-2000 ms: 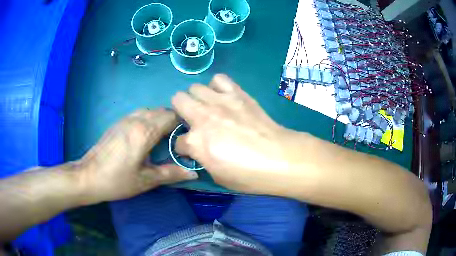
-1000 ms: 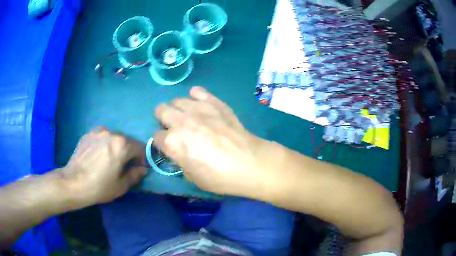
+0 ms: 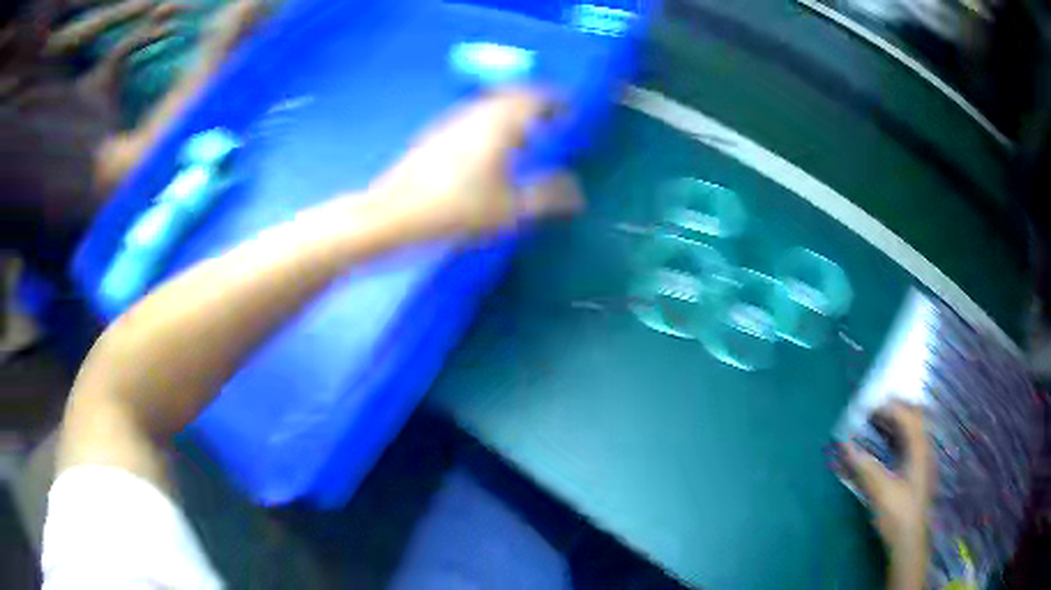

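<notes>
Several pale teal fan housings (image 3: 749,334) stand grouped on the green mat, blurred, with pale centres and thin wires trailing out. My left hand (image 3: 473,173) is over the right side of the blue bin (image 3: 311,444), fingers and thumb apart, with nothing visible in it. My right hand (image 3: 902,473) is at the left edge of the motor batch (image 3: 991,426), fingers bent around a dark spot; blur hides whether it holds a motor. The white backing sheet (image 3: 899,363) shows just above that hand.
Teal housings (image 3: 167,225) lie along the bin's left side, with pale teal pieces (image 3: 493,63) near its far end. Another person's hands (image 3: 173,98) are beyond the bin at upper left. A pale strip (image 3: 795,179) runs along the mat's far side. A yellow patch (image 3: 962,565) is at lower right.
The view has swung left. My hands have parted, left to the bin, right to the motors. The housing between them is gone from there, and the group on the mat has one more housing.
</notes>
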